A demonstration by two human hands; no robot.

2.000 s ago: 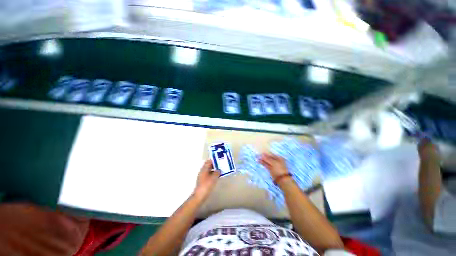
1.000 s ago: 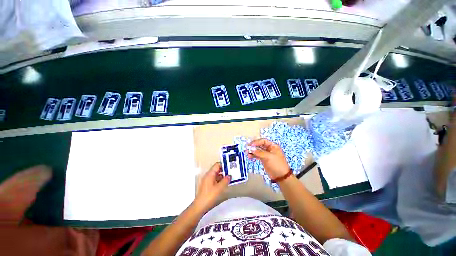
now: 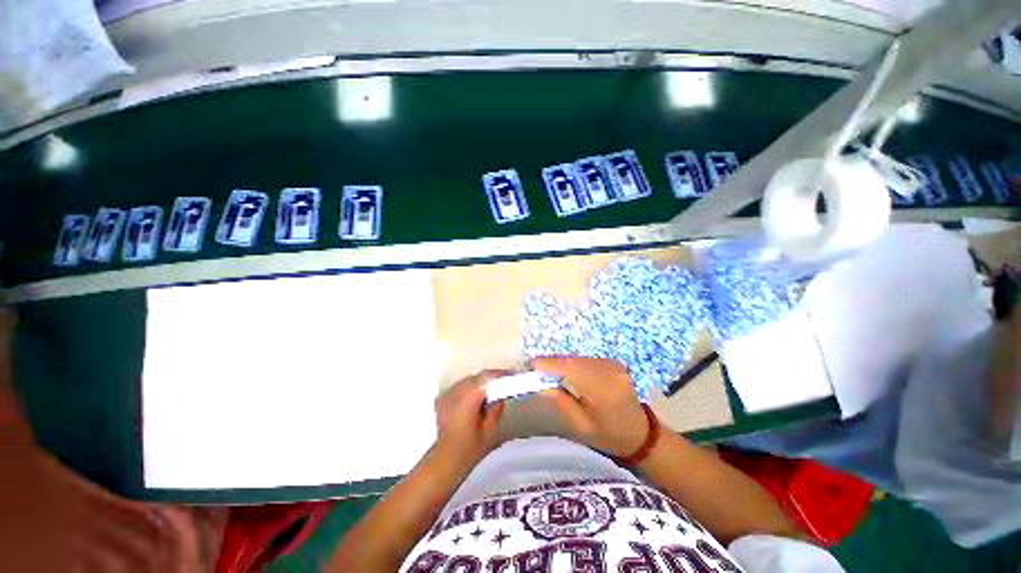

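Note:
One unit (image 3: pixel 520 387) is held tilted up, so only its pale edge shows, close to my chest over the cardboard sheet (image 3: pixel 476 308). My left hand (image 3: pixel 465 410) grips its left end. My right hand (image 3: pixel 596 401) is at its right end, fingers on it; a small bluish bit shows near the fingertips, but I cannot tell if it is a separate part. The unit's face is hidden. The pile of small blue-white parts (image 3: pixel 649 319) lies on the cardboard just beyond and right of my right hand.
A white sheet (image 3: pixel 286 386) lies left of the cardboard. Several units (image 3: pixel 361 213) lie in a row on the green conveyor (image 3: pixel 437 134) beyond a pale rail. A thin dark stick (image 3: pixel 692 374), parts bag (image 3: pixel 748 293) and tape roll (image 3: pixel 826 208) at a slanted post are right. People's parts show both sides.
The unit was face-up in my left hand and is now tilted edge-on, nearer my body. My right hand has moved from the pile's edge to the unit. The left person's blurred hand is gone.

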